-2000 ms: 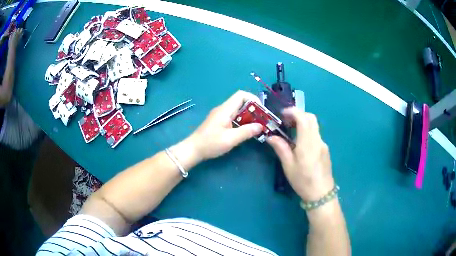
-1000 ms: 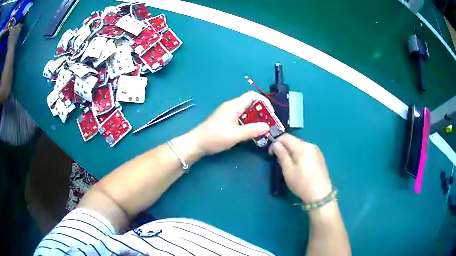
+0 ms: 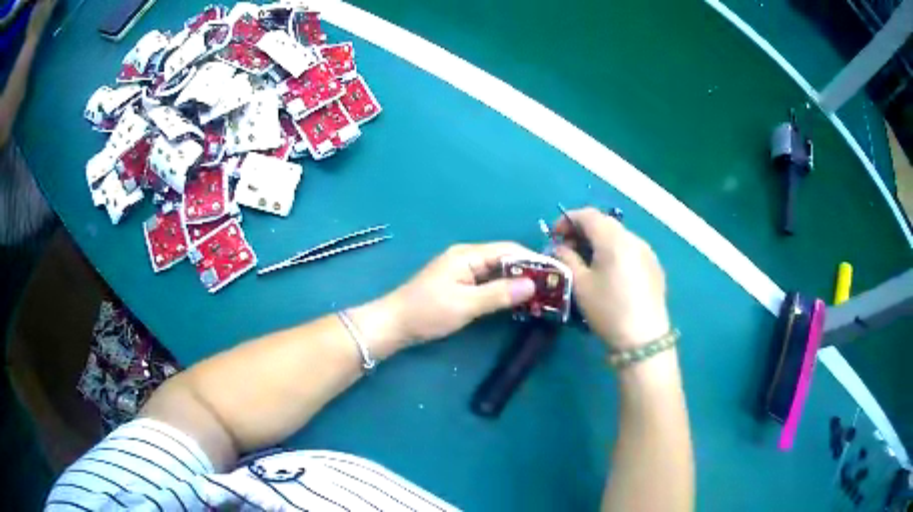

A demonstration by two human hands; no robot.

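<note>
My left hand [image 3: 455, 295] grips a red circuit board [image 3: 546, 288] between thumb and fingers, red face up. A black handheld unit [image 3: 513, 372] lies under and below the board, its handle slanting down to the left; its head is mostly hidden by my hands. My right hand [image 3: 613, 280] is at the board's upper right edge, fingers pinched around a thin dark tool [image 3: 565, 214] whose end shows above the fingers. A small pale plug [image 3: 544, 228] shows beside the fingers; its wire is hard to make out.
A pile of red and white boards [image 3: 250, 118] lies upper left, with tweezers [image 3: 322, 249] beside it. A black-and-pink item [image 3: 801, 372] lies at right, near a yellow cylinder [image 3: 843, 284]. Another unit [image 3: 791, 178] is on the green belt. Part of another person's arm shows far left.
The unit's handle has swung from upright to slanting lower left. My right hand has moved up to the board's top right. The belt unit has moved left and down, and a yellow cylinder has appeared.
</note>
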